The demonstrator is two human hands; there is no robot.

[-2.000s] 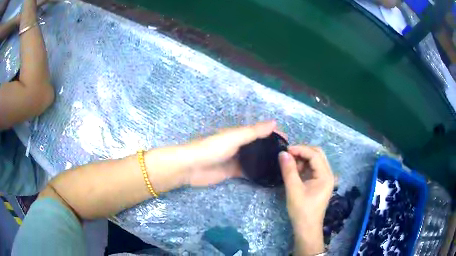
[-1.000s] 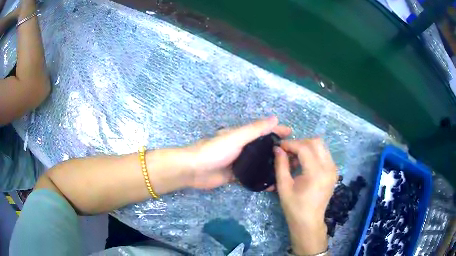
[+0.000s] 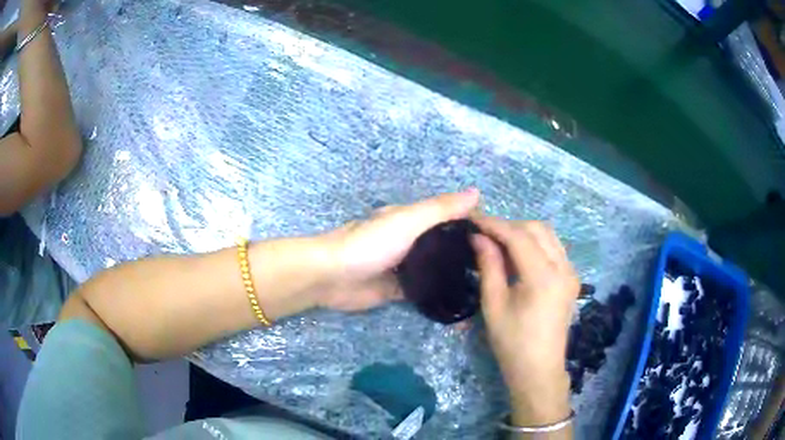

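A round black housing (image 3: 441, 270) is held above the bubble wrap (image 3: 284, 137). My left hand (image 3: 379, 258) holds it from the left, with the thumb along its upper edge and the other fingers mostly hidden beneath it. My right hand (image 3: 527, 296) is at its right edge, thumb and fingertips pinched together against the rim. Whether a small part is between those fingertips cannot be seen. A dark pile of small black parts (image 3: 594, 331) lies on the wrap just right of my right hand.
A blue tray (image 3: 641, 365) at the right holds many small black parts over white patches. Clear ribbed packaging (image 3: 751, 378) is beside it. A dark green scrap (image 3: 392, 388) lies at the near edge. The green conveyor (image 3: 534, 60) runs beyond the bench. Another person's arm (image 3: 43, 129) is at the left.
The housing now shows rounder to the camera, and my right fingertips have moved slightly up along its edge. The tray and pile sit slightly higher and further right in the picture.
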